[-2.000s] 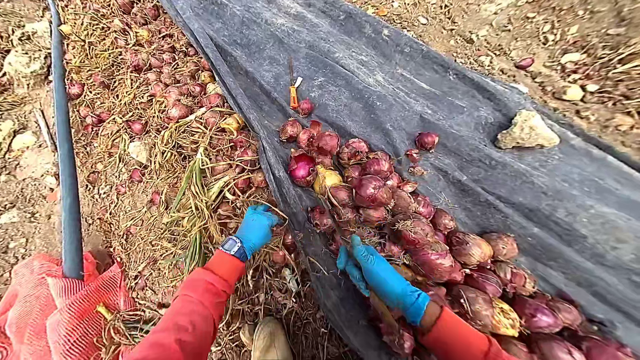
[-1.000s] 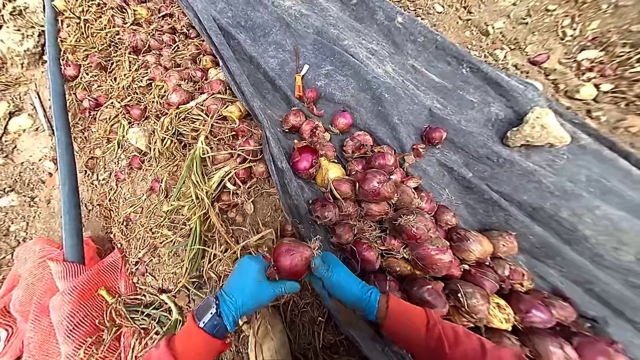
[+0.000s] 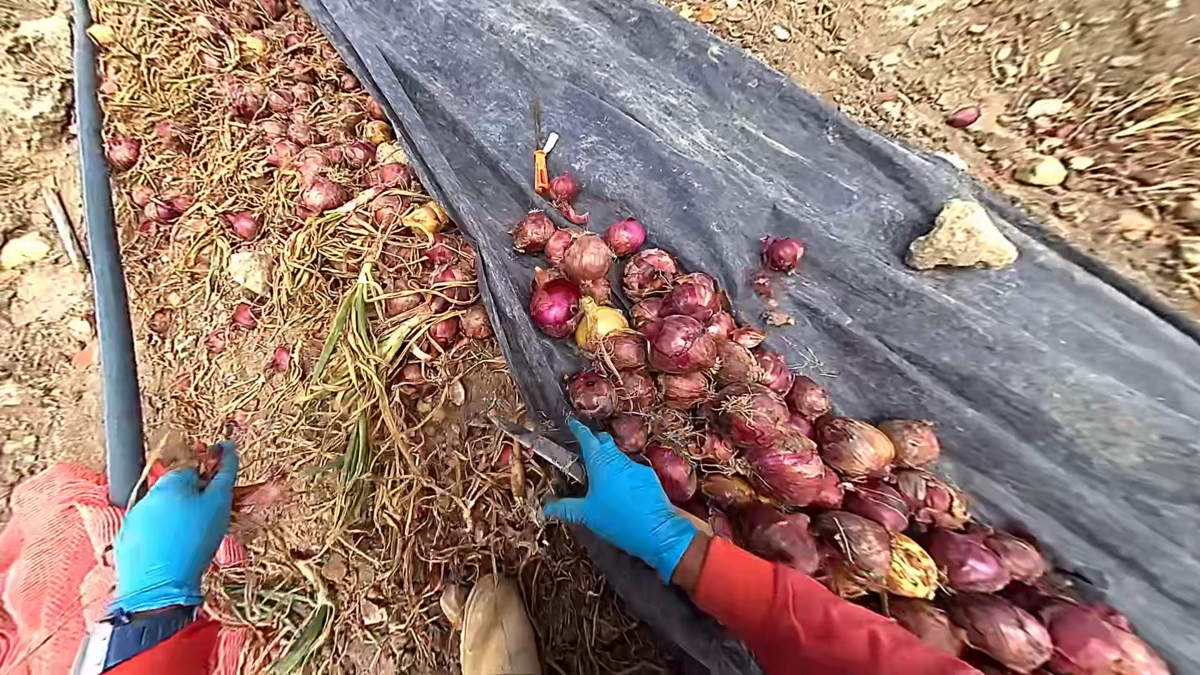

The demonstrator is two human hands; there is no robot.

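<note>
My right hand [image 3: 633, 497], in a blue glove, holds a knife whose metal blade [image 3: 542, 445] points up and left beyond the fingers. It is at the left edge of a pile of red onions [image 3: 684, 345] on a dark fabric sheet [image 3: 825, 206]. My left hand [image 3: 176, 530], gloved too, is at the lower left over a red mesh sack [image 3: 56, 562]. Its thumb and fingers are apart; brownish blurred matter shows by the fingertips, and I cannot tell whether it is held. A yellowish onion [image 3: 600, 322] lies among the red ones.
An orange-handled tool [image 3: 541, 169] lies on the sheet above the pile. A stone [image 3: 963, 236] rests on the sheet at right. Smaller onions [image 3: 323, 194] and dry stalks cover the soil at left, beside a dark pipe [image 3: 111, 281]. A shoe [image 3: 497, 628] shows at the bottom.
A second ago both hands were together around a red onion; my left hand has since moved left to the mesh sack. The knife blade now shows at my right hand.
</note>
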